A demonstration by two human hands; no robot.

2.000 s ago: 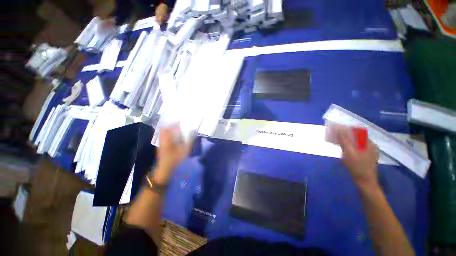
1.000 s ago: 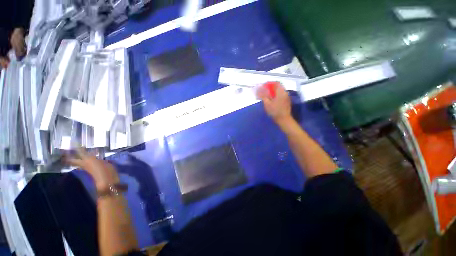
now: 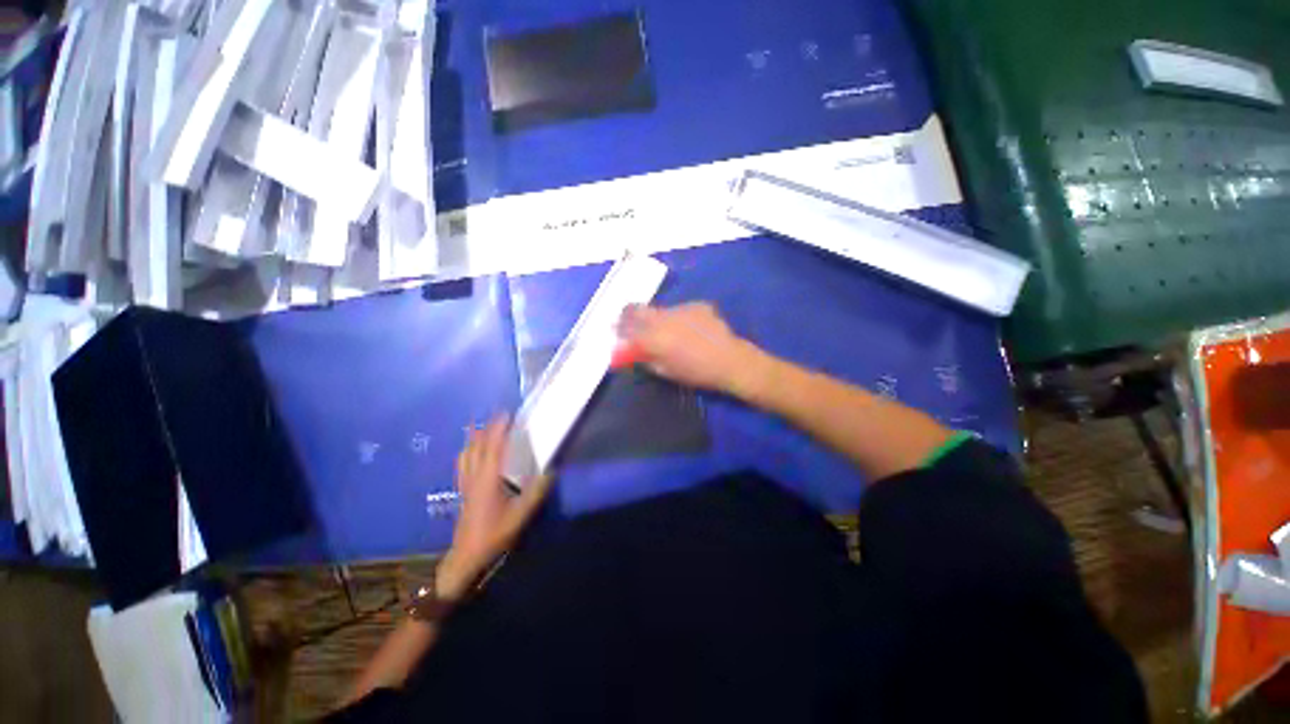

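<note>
A long narrow white tray (image 3: 587, 365) lies slanted in front of me over the blue printed sheet (image 3: 382, 371). My left hand (image 3: 488, 495) holds its near end, with the fingers on one side and the thumb at the end. My right hand (image 3: 679, 348) is at the tray's right side near the upper half, closed on a small red and white pad (image 3: 625, 344), which is mostly hidden by the fingers and touches the tray. Another white tray (image 3: 877, 243) lies slanted on the sheet at the right, apart from my hands.
A pile of white trays (image 3: 290, 156) lies at the upper left. A black angular box (image 3: 156, 439) stands at the left edge. The green belt (image 3: 1118, 184) bears one tray (image 3: 1205, 72). An orange-lined bin (image 3: 1252, 467) is at the lower right, a white bundle (image 3: 153, 658) at the lower left.
My left hand has taken hold of a tray, now in front of me. My right hand with the pad has moved from the right-hand trays to it. The belt's near tray is gone; the view has shifted.
</note>
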